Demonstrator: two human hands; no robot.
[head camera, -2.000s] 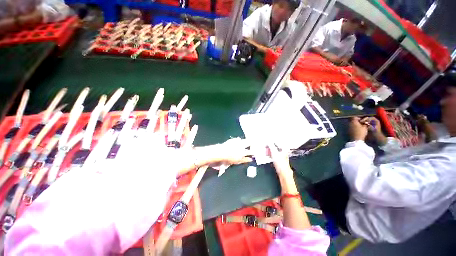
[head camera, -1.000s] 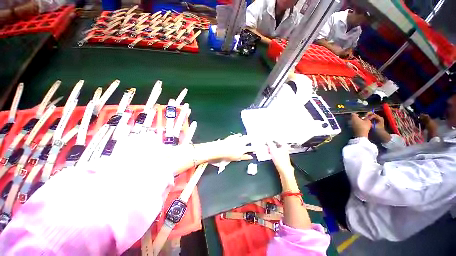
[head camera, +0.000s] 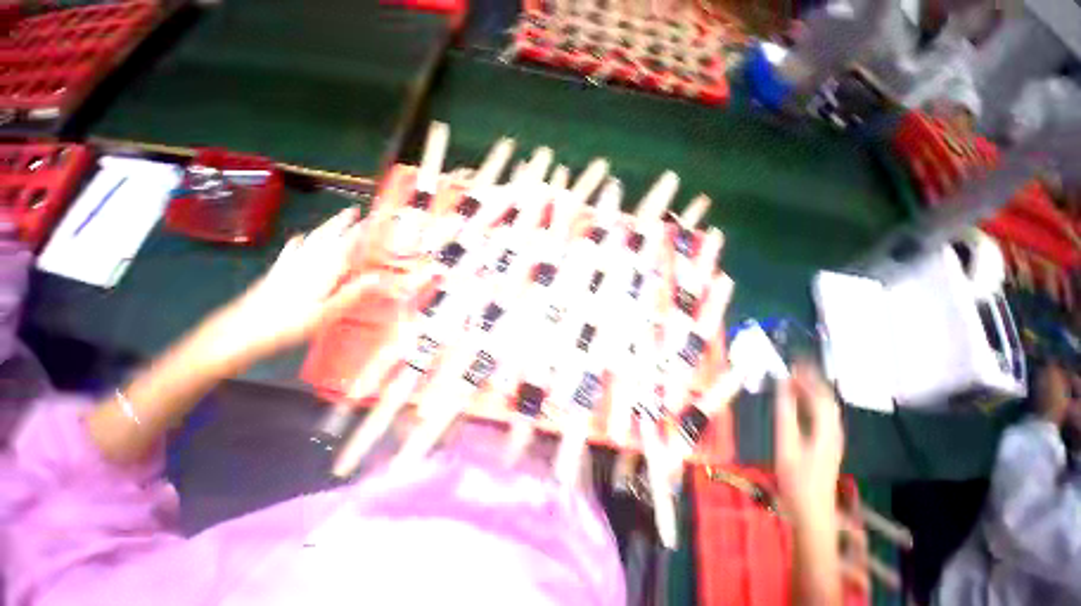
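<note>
A red-orange tray (head camera: 338, 343) full of wristwatches (head camera: 480, 365), their pale straps sticking up, fills the middle of the view. My left hand (head camera: 311, 263) is at the tray's left edge, fingers apart, with nothing seen in it; glare hides the fingertips. My right hand (head camera: 811, 436) is right of the tray, blurred, fingers apart and seemingly empty. A white crumpled tissue (head camera: 756, 355) lies just beyond its fingertips. A second red tray (head camera: 741, 539) with a few watches lies below, partly behind my right forearm.
A white machine (head camera: 936, 343) stands at the right, by a blurred metal post. At the left are a red parts box (head camera: 225, 199) and a white sheet (head camera: 110, 223) with a blue pen. Another watch tray (head camera: 628, 45) is at the back. People in white sit at the right.
The view has swung left. My left hand has left the white machine and is now at the tray's left side. My right hand has also come away from the machine.
</note>
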